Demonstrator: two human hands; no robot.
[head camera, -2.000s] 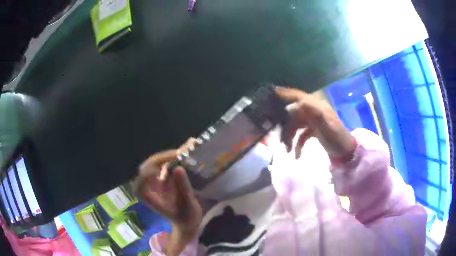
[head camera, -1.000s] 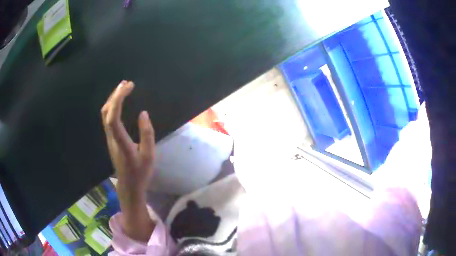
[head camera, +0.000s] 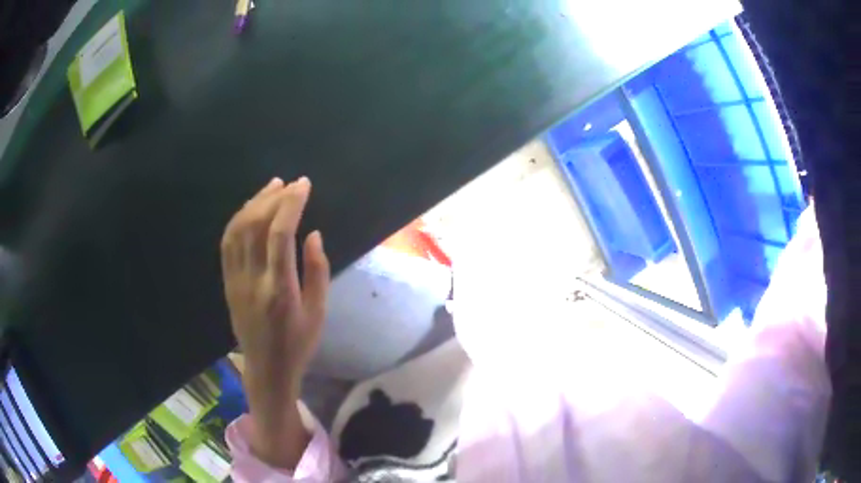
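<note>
My left hand (head camera: 274, 269) is over the near part of the dark green mat (head camera: 378, 123). It is empty, with the fingers bent a little and the thumb apart. My right hand is not in view; only the pale pink right sleeve (head camera: 765, 377) shows at the lower right. A stack of lime green packets with a white label (head camera: 104, 77) lies on the mat at the upper left. A marking pen (head camera: 242, 17) with a purple end is cut off by the top edge.
Several piles of green packets (head camera: 184, 408) lie on a blue surface at the lower left. Waiting phones with lit screens (head camera: 26, 415) stand in a row at the far left. A blue crate (head camera: 618, 193) is below the bench at the right.
The phone that both hands held two seconds ago is out of view, and so is my right hand. My left hand has let go of it and moved slightly right since one second ago.
</note>
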